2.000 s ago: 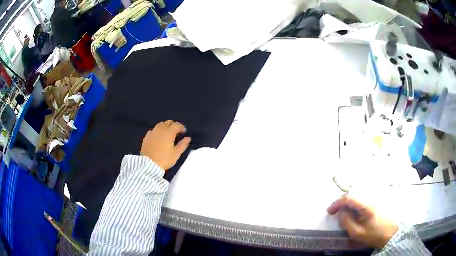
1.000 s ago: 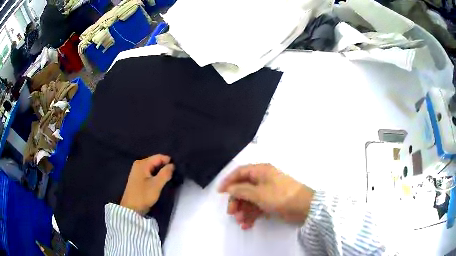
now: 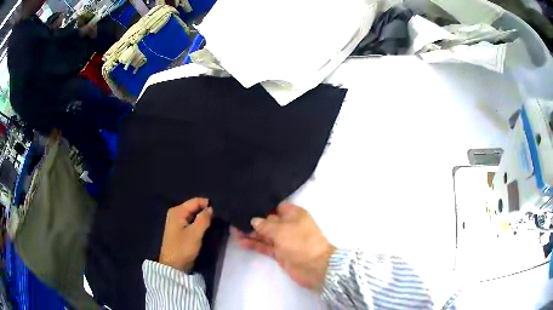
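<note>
A large matte black cloth panel [image 3: 212, 139] lies on the left part of the white table. My left hand [image 3: 184, 233] pinches the panel between thumb and fingertips near its lower edge. My right hand [image 3: 288, 242] is at the panel's lower right corner, thumb on top and fingers under the edge, gripping it. A small red spot shows by the right fingers; I cannot tell what it is.
White cut panels [image 3: 285, 36] lie over the panel's far edge, with dark grey cloth [image 3: 388, 31] beside them. The white sewing machine head [image 3: 536, 145] is at the right. At the left are a person in dark clothes [image 3: 54, 72], olive cloth [image 3: 54, 224] and a blue crate [image 3: 160, 45].
My right hand has moved left from the table's right side and taken hold of the panel's corner. My left hand has moved down. A person and olive cloth have appeared at the left.
</note>
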